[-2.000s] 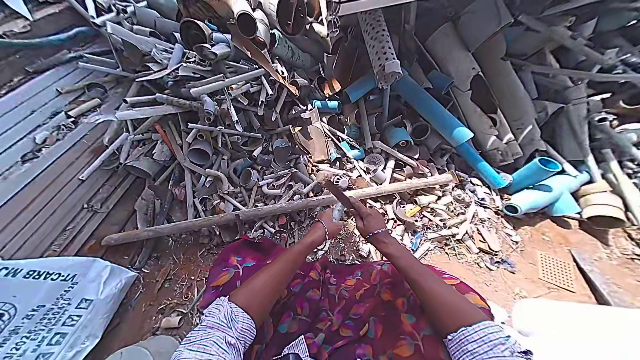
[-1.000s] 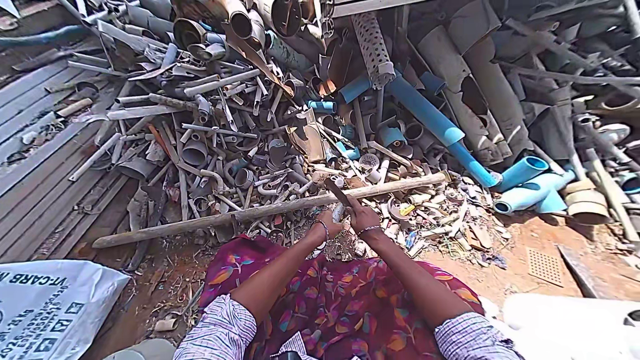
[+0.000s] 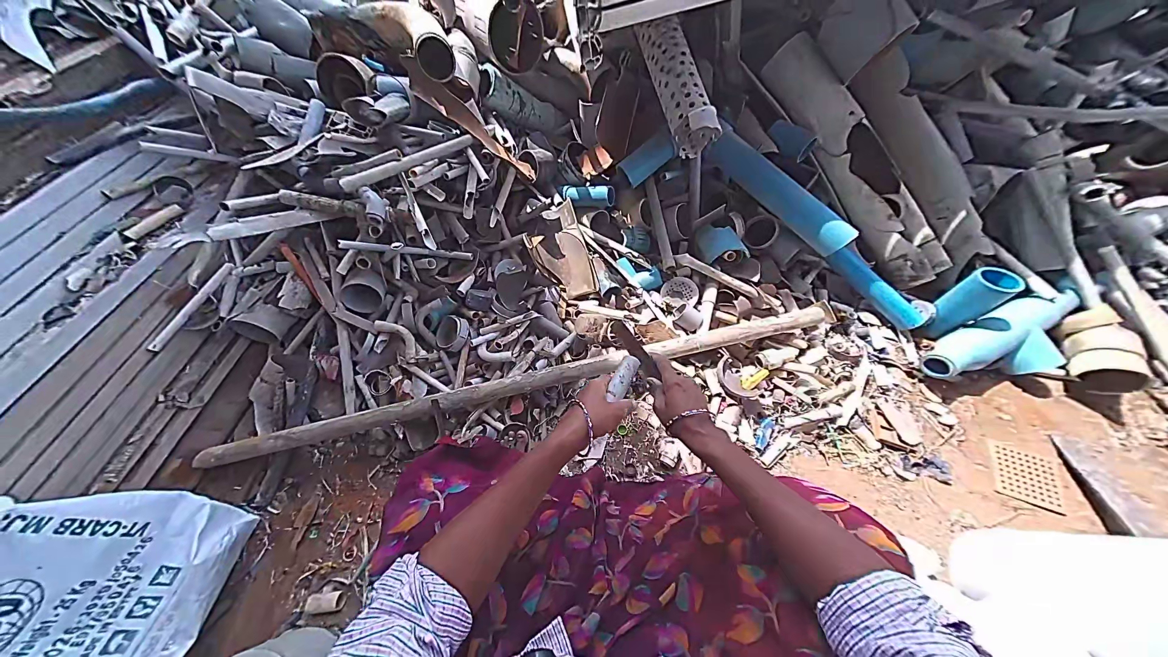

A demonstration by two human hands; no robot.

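My left hand grips a short piece of light grey plastic pipe, its upper end pointing away from me. Close beside it on the right, my right hand is closed around a tool with a flat dark blade; its handle is hidden in the fist. The blade reaches up and left over a long wooden pole, which lies across the ground just beyond both hands. Small pipe offcuts and fittings lie around the pole's right half.
A large heap of grey pipe scraps rises ahead. Blue pipes and wide broken grey pipes lie to the right. Long grey planks or profiles run along the left. A printed white sack is at lower left, a perforated plate at right.
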